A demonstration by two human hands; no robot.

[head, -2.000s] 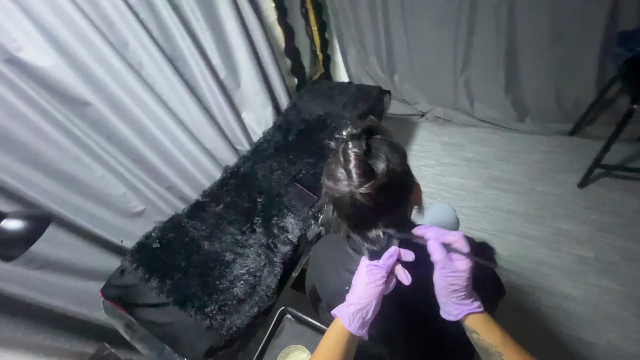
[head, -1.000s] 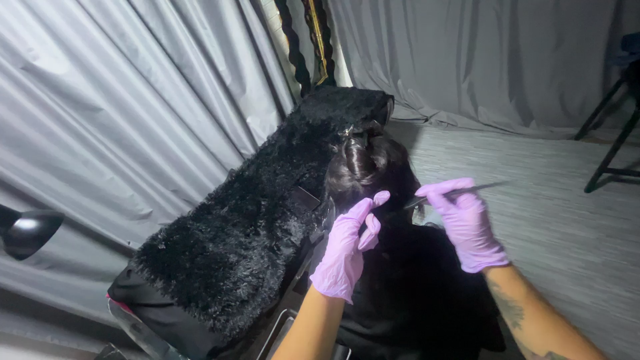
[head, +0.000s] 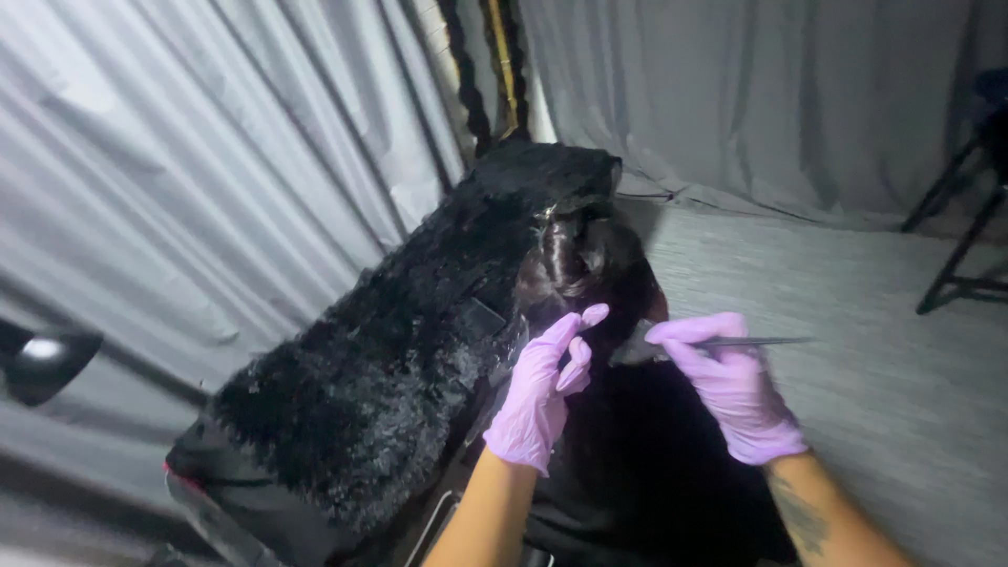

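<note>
In front of me sits a person in a black cape (head: 654, 457), whose dark hair (head: 583, 260) is pinned up at the top of the head. My left hand (head: 543, 386), in a purple glove, is at the lower back of the hair, its fingers bent close together; whether a strand lies between them cannot be told. My right hand (head: 724, 378), gloved alike, is to the right of the head and grips a thin dark handle (head: 764, 341) that points right. The tool's other end is hidden by the fingers or blurred.
Left of the person stretches a table or bench with a black furry cover (head: 378, 346), a dark flat object (head: 484, 316) on it. A black lamp shade (head: 51, 362) is at the far left, a tray edge (head: 433, 528) below, and black stand legs (head: 961, 252) at the right.
My right hand has moved away from my left since the earliest frame, still with the thin tool. My left hand stays near the lower hair.
</note>
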